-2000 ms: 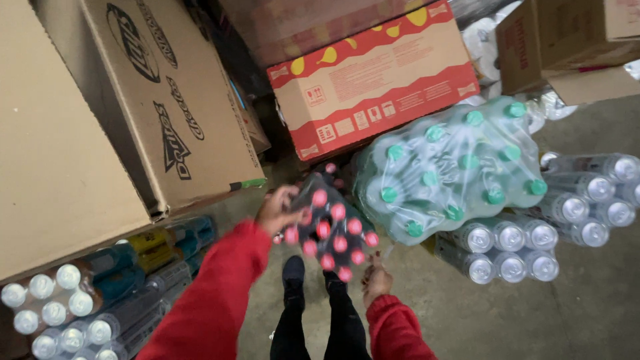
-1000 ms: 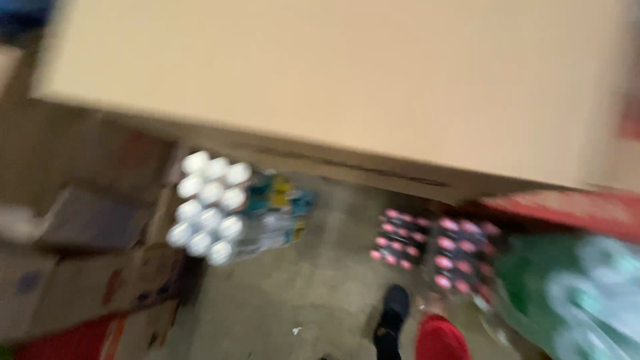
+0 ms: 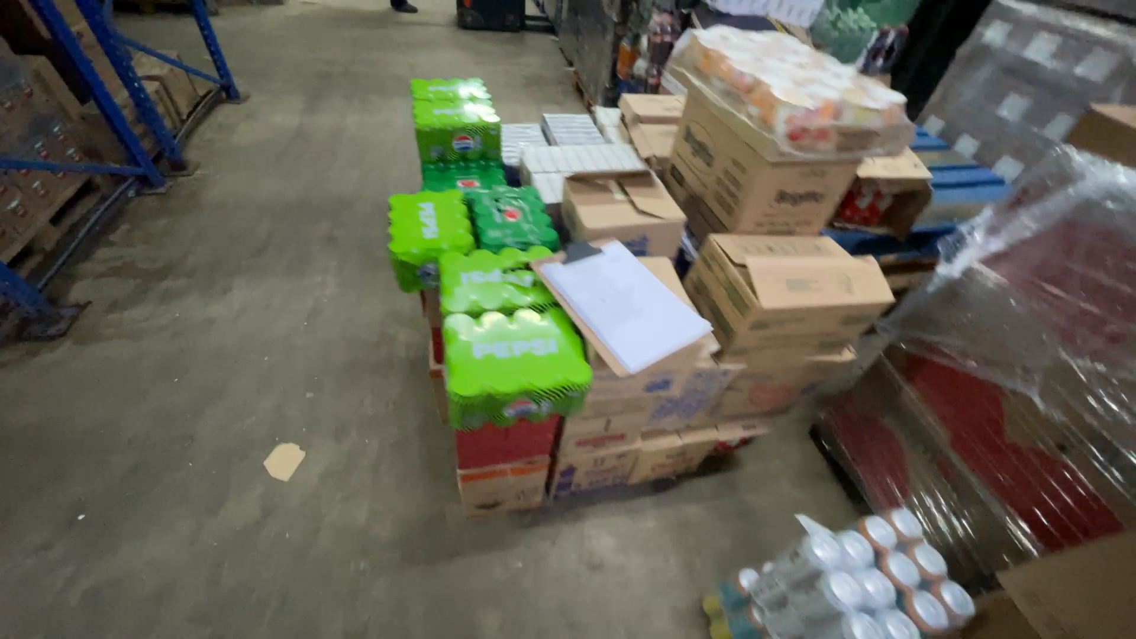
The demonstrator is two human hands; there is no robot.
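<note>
Neither my left hand nor my right hand shows in the head view now. Ahead stands a stack of goods with green shrink-wrapped Pepsi packs point(image 3: 515, 355) along its left side. A clipboard with white paper point(image 3: 626, 306) lies on cardboard boxes beside them. Behind it are an opened cardboard box point(image 3: 621, 204) and a taller carton point(image 3: 754, 177) topped by a plastic-wrapped pack of containers point(image 3: 790, 84). A closed carton point(image 3: 790, 284) sits right of the clipboard. Packs of silver-topped cans point(image 3: 870, 577) are at the lower right.
Blue metal racking point(image 3: 115, 98) stands at the upper left. A plastic-wrapped load point(image 3: 1003, 426) is on the right, with a cardboard flap point(image 3: 1078, 586) below it. A scrap of cardboard point(image 3: 284, 461) lies on the concrete floor point(image 3: 240, 355). Someone's foot point(image 3: 404, 7) shows at the top edge.
The view has swung far round to the stacked goods. Two seconds ago my hands were at a dark pack of pink-capped bottles; one second ago that kind of pack was near my feet. Both hands have left view.
</note>
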